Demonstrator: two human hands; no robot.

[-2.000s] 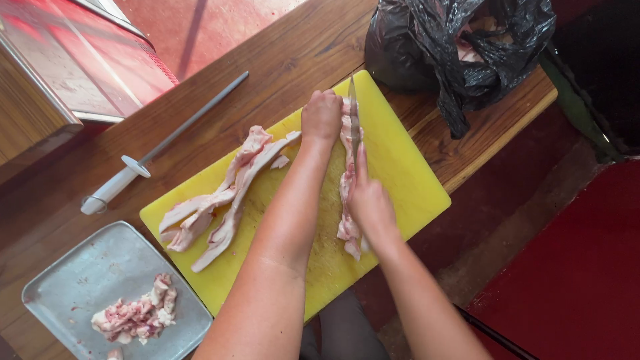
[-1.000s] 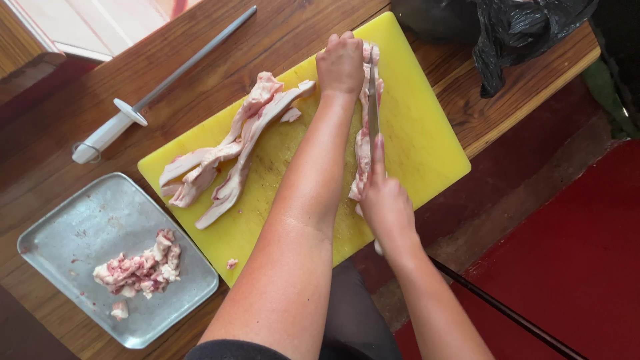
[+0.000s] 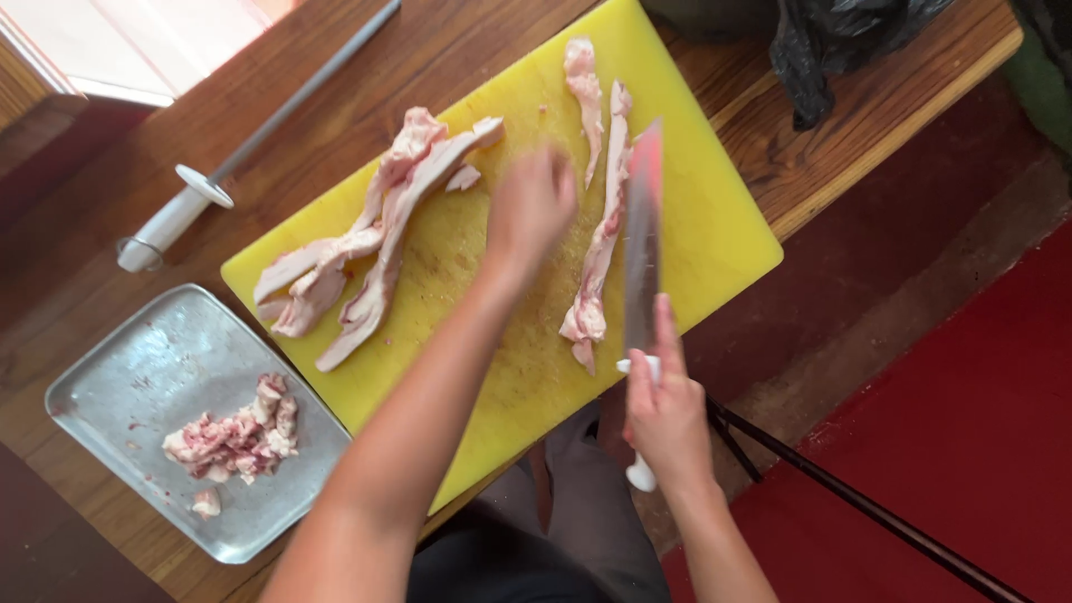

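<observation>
My right hand grips the white handle of a chef's knife, its blade pointing up the yellow cutting board to the right of a long strip of raw, fatty meat. A shorter strip lies just left of that one, apart from it at the top. Blurred, my left hand is over the middle of the board with its fingers curled; whether it holds anything cannot be told. Longer fatty meat strips lie together on the board's left part, beside a small scrap.
A metal tray with a pile of meat trimmings stands at the lower left. A honing steel with a white handle lies on the wooden table beyond the board. A black plastic bag is at the upper right.
The left hand has let go of the meat strip and moved left. The knife has moved off the meat to its right. Two separate pieces now show where the hands worked.
</observation>
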